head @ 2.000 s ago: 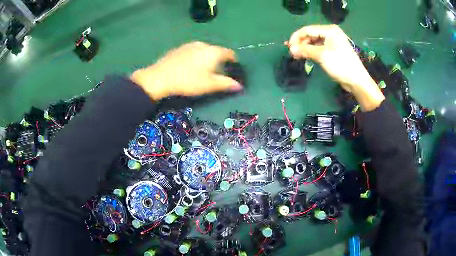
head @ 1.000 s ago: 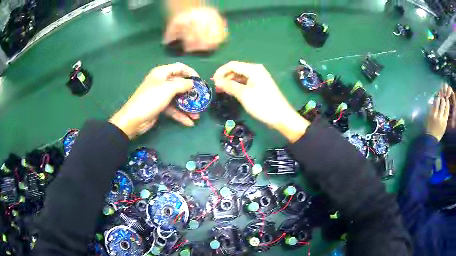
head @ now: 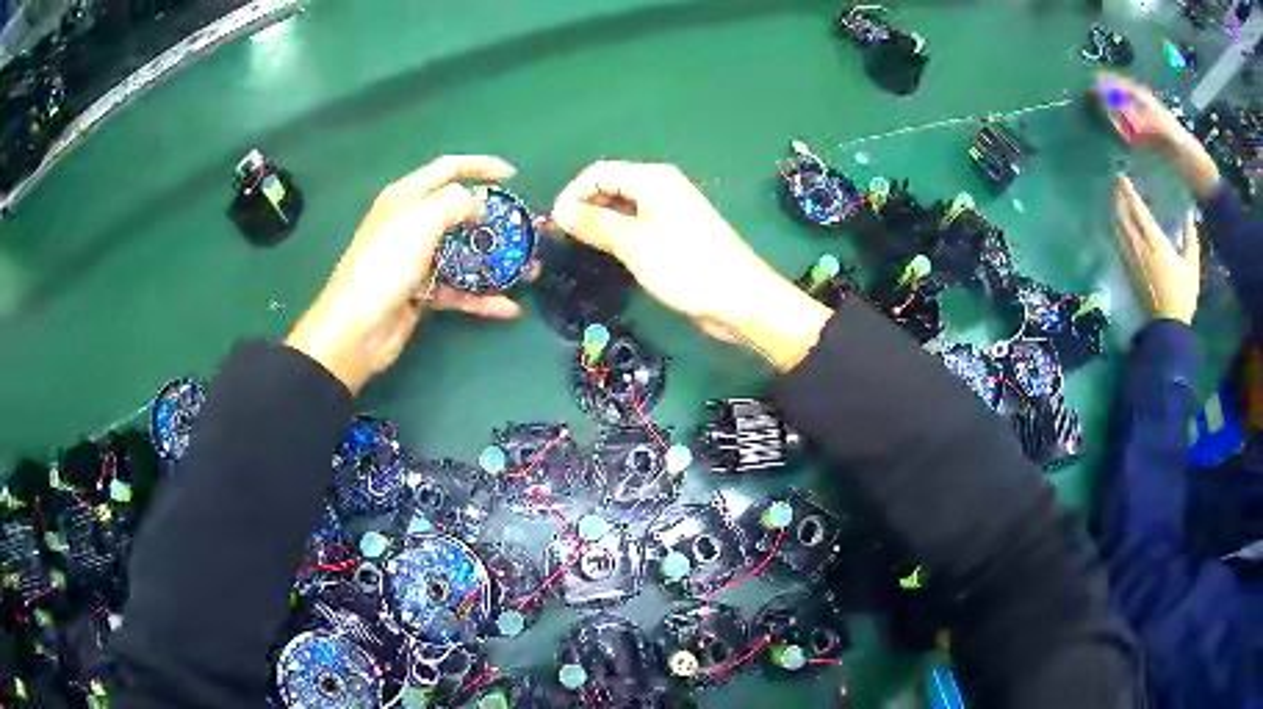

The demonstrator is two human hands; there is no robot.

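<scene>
My left hand (head: 395,263) holds a round blue circuit board (head: 485,241) by its edge, with its blue face and centre hole showing. My right hand (head: 623,229) is just right of the board, thumb and fingertips pinched together near the board's edge. A small reddish bit shows at the fingertips; I cannot tell clearly what it is. A dark blurred shape (head: 582,288) lies below my right hand. A black housing (head: 619,374) with a red lead wire and a green-ended cylinder lies nearer to me on the green bench.
Rows of black housings (head: 598,561) and round blue boards (head: 438,589) lie in front of me. More units (head: 914,263) are heaped at the right. A single dark unit (head: 263,202) stands at left. Another person's hands (head: 1157,256) are at right.
My left hand has moved slightly left with the board, and my right hand stays beside it. The blurred hand at the top has gone. The other person's hands at right have moved apart.
</scene>
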